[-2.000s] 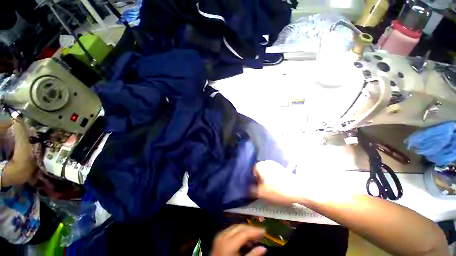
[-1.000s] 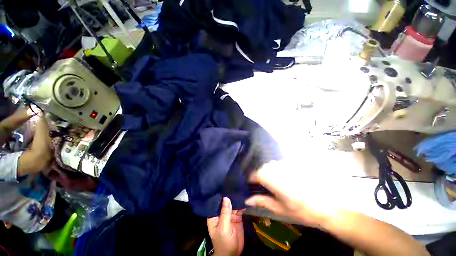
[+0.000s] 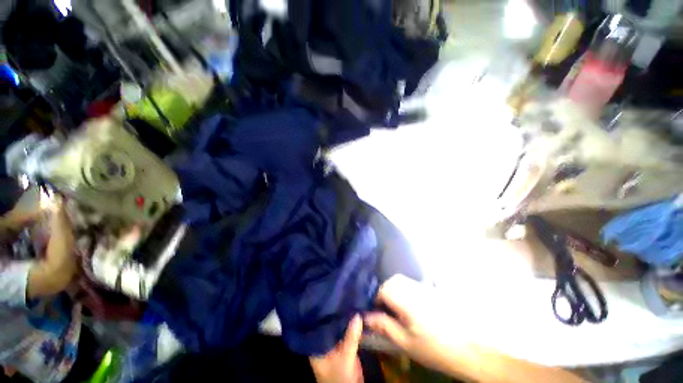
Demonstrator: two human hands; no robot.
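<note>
A heap of navy garment fabric (image 3: 262,224) with darker panels lies on the white table left of the sewing machine. My left hand (image 3: 341,359), cut off by the bottom edge, holds the near edge of the fabric with the thumb on top. My right hand (image 3: 397,318) is just right of it, its fingers pinching the same edge. The fingertips are blurred and partly hidden by cloth. The cream sewing machine head (image 3: 599,161) stands at the right. Its needle area is lost in the lamp's glare.
Black shears (image 3: 575,288) and a slim dark red tool (image 3: 595,250) lie right of my right hand. A light blue bundle (image 3: 648,232) hangs at the right. Another machine (image 3: 112,172) and a person's arm (image 3: 56,250) are at the left. Dark garments (image 3: 329,60) lie behind.
The whole view has shifted and blurred. My left hand has come up from below onto the fabric edge. My right hand has moved beside it, and the cloth near them has bunched up.
</note>
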